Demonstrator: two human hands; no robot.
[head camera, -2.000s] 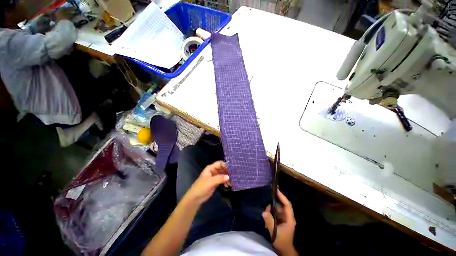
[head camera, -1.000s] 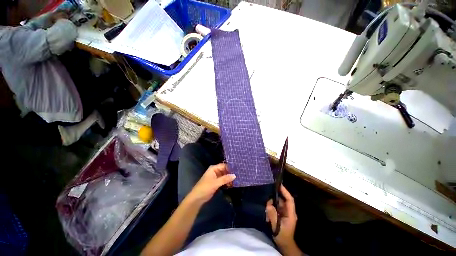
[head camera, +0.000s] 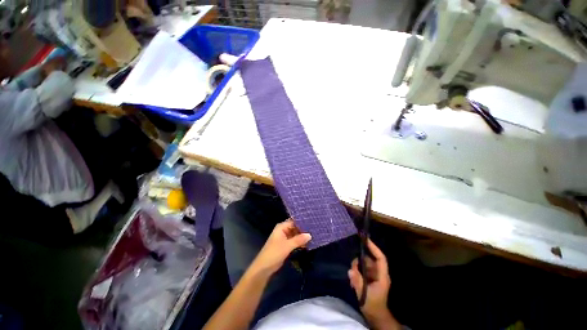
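A long purple fabric strip with pale stitch lines lies on the white table, its near end hanging over the wood edge above my lap. My left hand pinches the near left corner of the strip between thumb and fingers. My right hand holds dark scissors upright, to the right of the strip's near end. The blades look closed and apart from the cloth. The handles are partly hidden by my fingers.
A white sewing machine stands at the right. A blue basket with papers and a tape roll is at the back left. A dark purple piece hangs by a lined bin. A person is at the far left.
The view has shifted and blurred. The strip now slants more, its near end lower right. My left hand keeps the corner; the scissors stay beside the strip, more upright than a second ago.
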